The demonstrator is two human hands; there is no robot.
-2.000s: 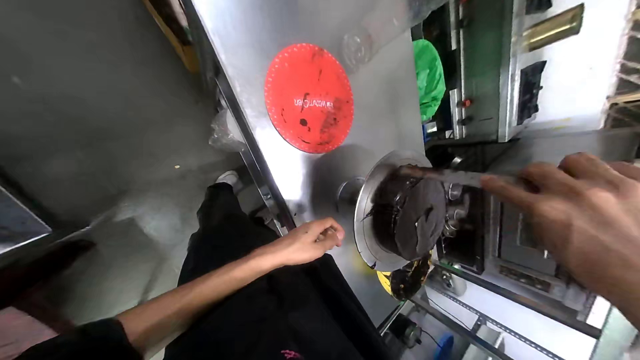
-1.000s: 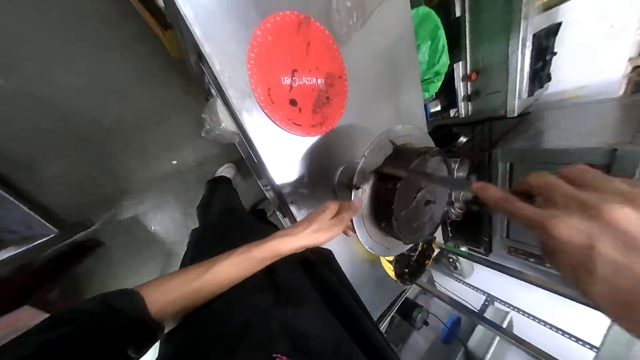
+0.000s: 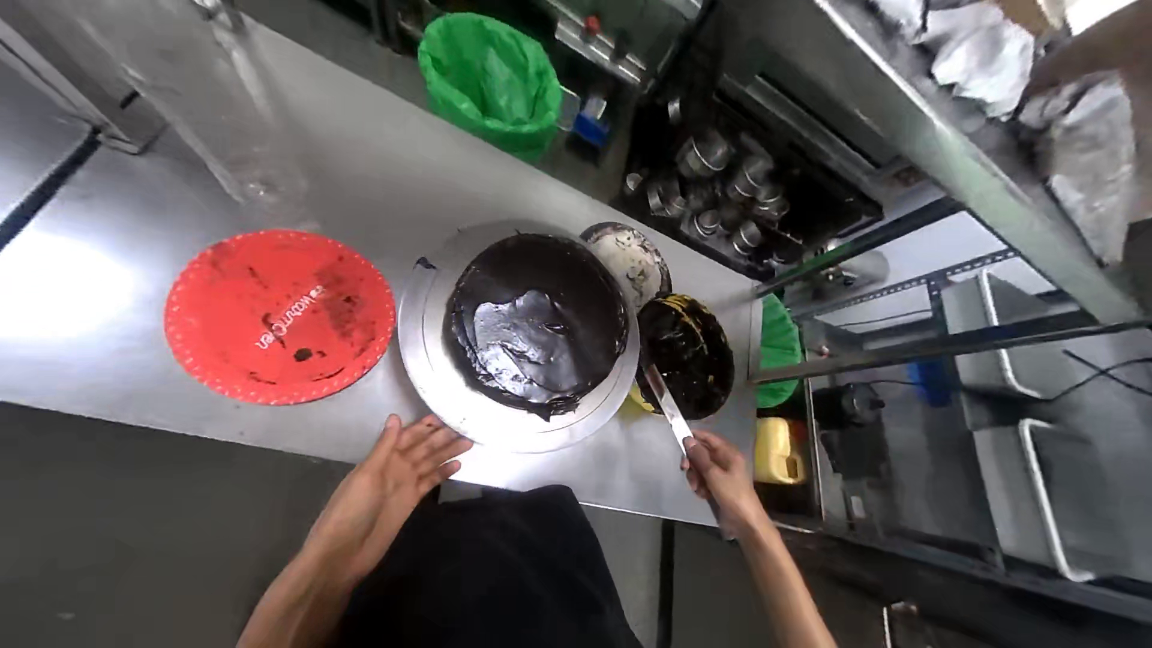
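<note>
A round cake [image 3: 540, 324] coated in dark chocolate frosting sits on a metal cake turntable [image 3: 517, 436]. My left hand [image 3: 409, 463] is at the turntable's near left edge, palm up with fingers spread, holding nothing. My right hand [image 3: 720, 477] grips a metal icing spatula [image 3: 666, 405], its blade tip at the rim of a yellow bowl [image 3: 688, 355] of dark frosting. That bowl stands right of the turntable. Behind it is a smaller bowl [image 3: 630, 261] with whitish contents and dark smears. To the left lies a red round cake board [image 3: 279, 317] smeared with chocolate.
The steel table [image 3: 360, 135] carries clear plastic sheeting [image 3: 216, 117] at the back left. A green-lined bin [image 3: 490, 85] stands beyond the far edge. Metal tins [image 3: 706, 153] sit on a dark surface behind. Steel shelving [image 3: 972, 171] rises at the right, with a yellow jug [image 3: 779, 450] below.
My right hand has brought the spatula from the cake to the yellow bowl. The view has turned a lot.
</note>
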